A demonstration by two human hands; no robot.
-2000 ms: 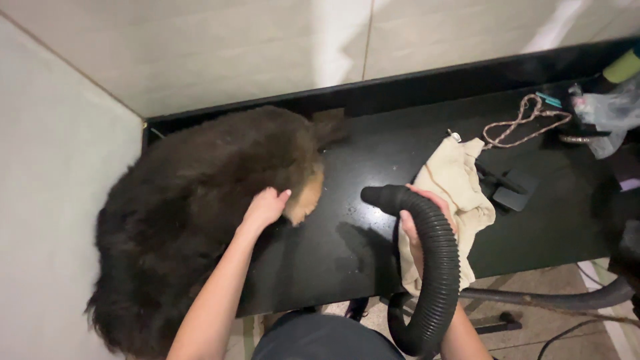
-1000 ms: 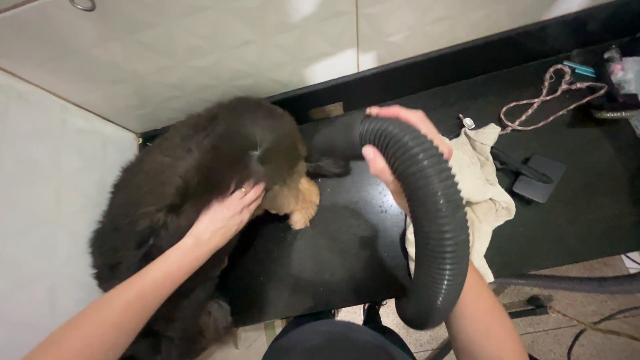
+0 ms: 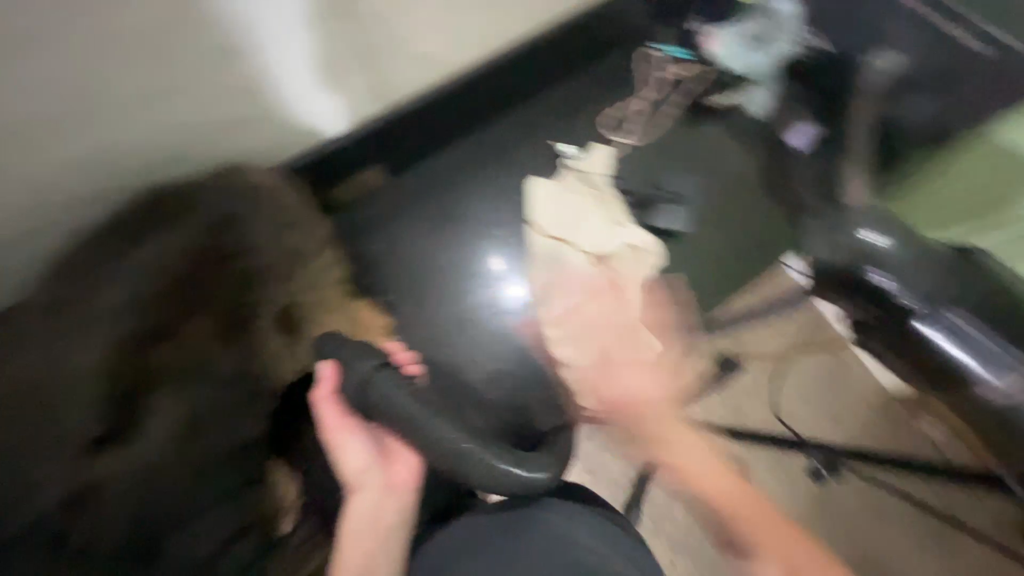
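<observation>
My left hand (image 3: 364,428) is closed around the nozzle end of a black dryer hose (image 3: 464,448), close to a dark-furred dog (image 3: 184,320) with tan fur on its leg. The dog lies or sits at the left on a black tabletop (image 3: 448,216). Blurred by motion, my right hand (image 3: 628,344) is over a cream cloth (image 3: 588,216) on the table; whether its fingers grip the cloth does not show.
A coiled cord (image 3: 652,100) and a clear plastic bag (image 3: 756,48) lie at the back right, with a dark flat brush (image 3: 668,210) beside the cloth. A shiny black machine (image 3: 936,312) stands at the right, and cables run over the floor.
The hose has passed from my right hand to my left, which has left the dog's fur. My right hand has moved onto the cloth. The view has swung and is blurred.
</observation>
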